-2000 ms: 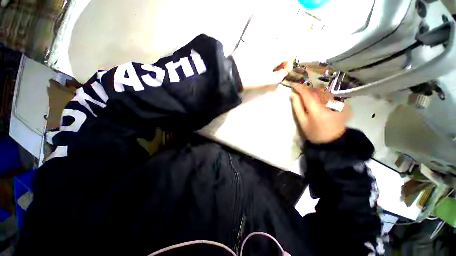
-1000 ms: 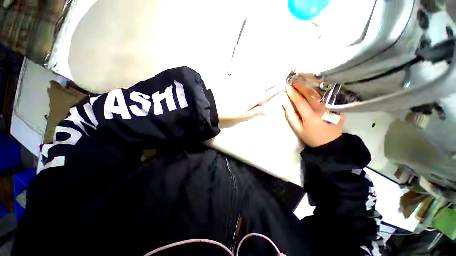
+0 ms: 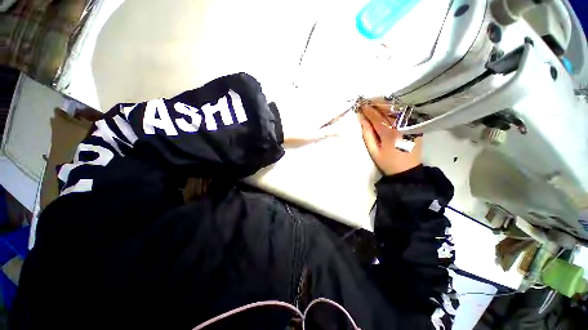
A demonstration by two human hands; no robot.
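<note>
A pale garment panel [image 3: 322,177] lies on the white table in front of me, its near edge by my lap, washed out by glare. My right hand [image 3: 387,143] lies on the panel at the presser foot [image 3: 361,103], fingers pointing to the needle area; the machine partly covers them. My left hand [image 3: 316,132] reaches from the black sleeve over the panel toward the foot; glare bleaches it and its fingers are hard to make out. Whether either hand grips cloth cannot be told. A small white fitting [image 3: 405,143] shows in front of my right hand.
The white sewing machine [image 3: 477,97] fills the upper right. A bright blue object [image 3: 383,16] lies beyond the needle. A green object [image 3: 562,277] and brown scraps stand at the lower right. Plaid cloth [image 3: 39,32] is at the upper left, a brown piece [image 3: 61,145] below it.
My left hand has drawn back from near the foot toward the left and its sleeve has lowered. The view has shifted, so the machine and my right hand appear further left.
</note>
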